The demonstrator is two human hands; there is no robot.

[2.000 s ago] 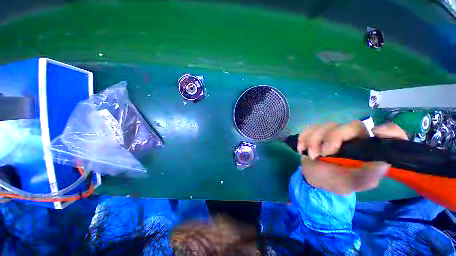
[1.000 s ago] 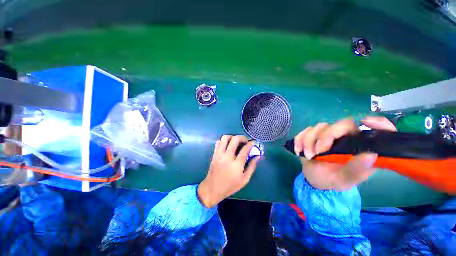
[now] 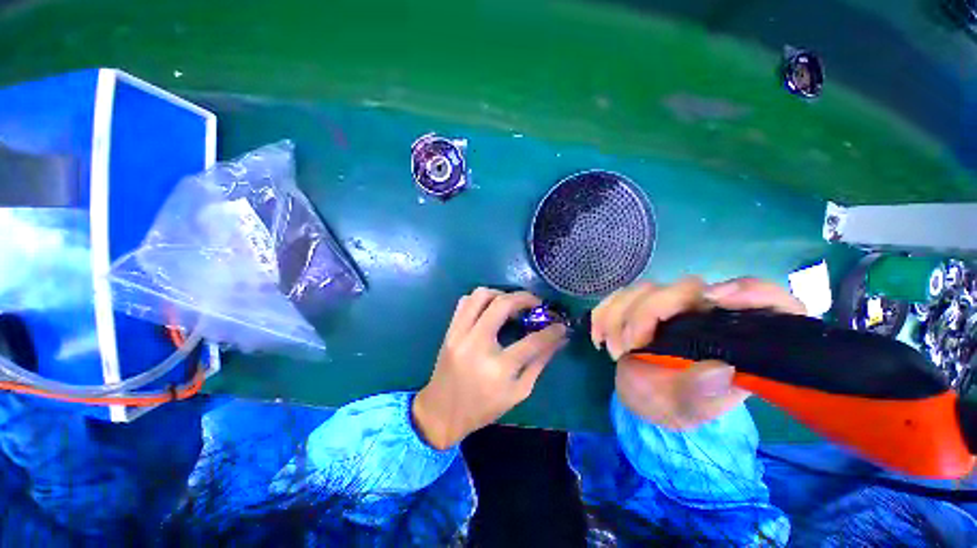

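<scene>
My left hand holds a small round unit between thumb and fingers on the green bench, just below the screw dish. My right hand is closed around the black and orange electric screwdriver, which lies nearly level with its tip end pointing left at the unit. The bit is partly hidden by my fingers, so contact with the unit cannot be told. The round dark screw dish stands above both hands. A second round unit lies up and left of the dish.
A clear plastic bag lies left, against the blue fixture box with tubes. Another round unit is far right on the green surface. At right are a metal bar, a white slip and a pile of units.
My left hand came into view and took hold of the round unit below the dish. My right hand moved left with the screwdriver, bringing its tip close to the unit. The view shifted slightly.
</scene>
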